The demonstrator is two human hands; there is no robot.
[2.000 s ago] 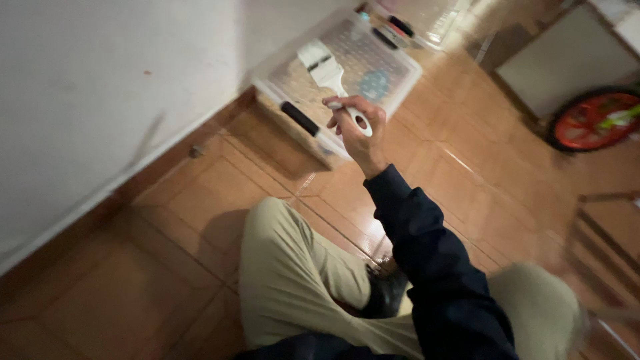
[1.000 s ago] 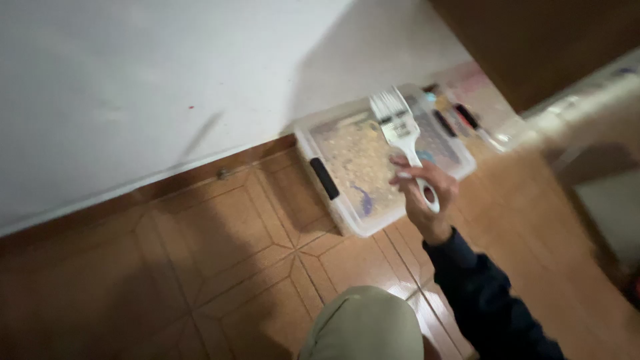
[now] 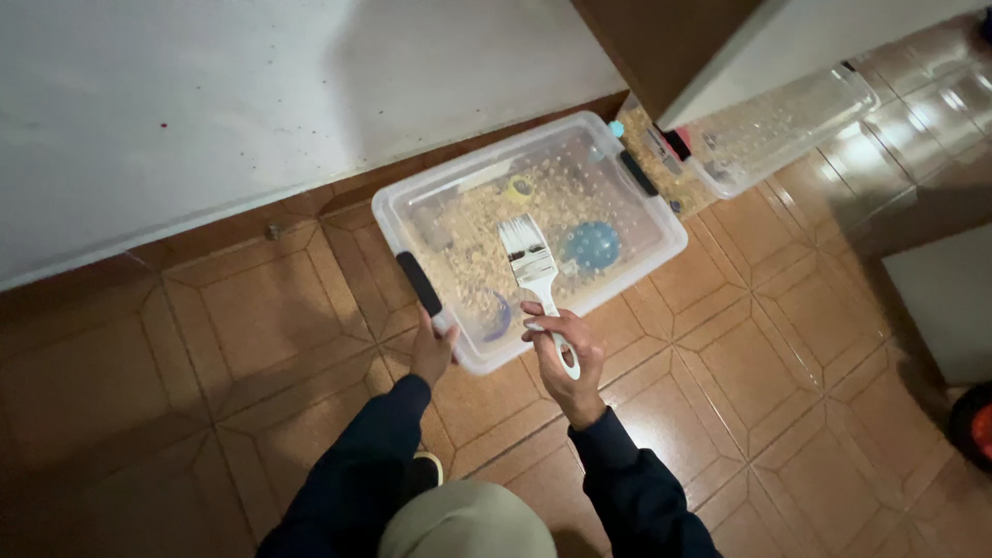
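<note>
My right hand (image 3: 570, 360) grips the white handle of a flat paintbrush (image 3: 535, 260), its pale bristles pointing up and away over a lidded plastic bin. The clear bin (image 3: 496, 360) has black latches and small holes in its lid. Through the lid show wood-shaving bedding, a blue dome (image 3: 594, 246), a yellow ring-shaped thing (image 3: 519, 187) and a purple curved piece (image 3: 497, 316). At the bin's near left corner, beside the black latch (image 3: 418, 283), my left hand (image 3: 434, 349) touches the side; its fingers are partly hidden, so its hold is unclear.
A white wall (image 3: 194, 101) with small specks runs behind the bin. A second clear container (image 3: 790, 124) with a black latch lies at the upper right, partly under a white-edged panel (image 3: 728, 54). Brown floor tiles (image 3: 271, 333) surround the bin. A red and black wheel (image 3: 978, 426) is at the right edge.
My left hand, not visible in the earlier frames, is now at the bin's left corner. My right hand still holds the brush over the bin. The view has shifted and turned.
</note>
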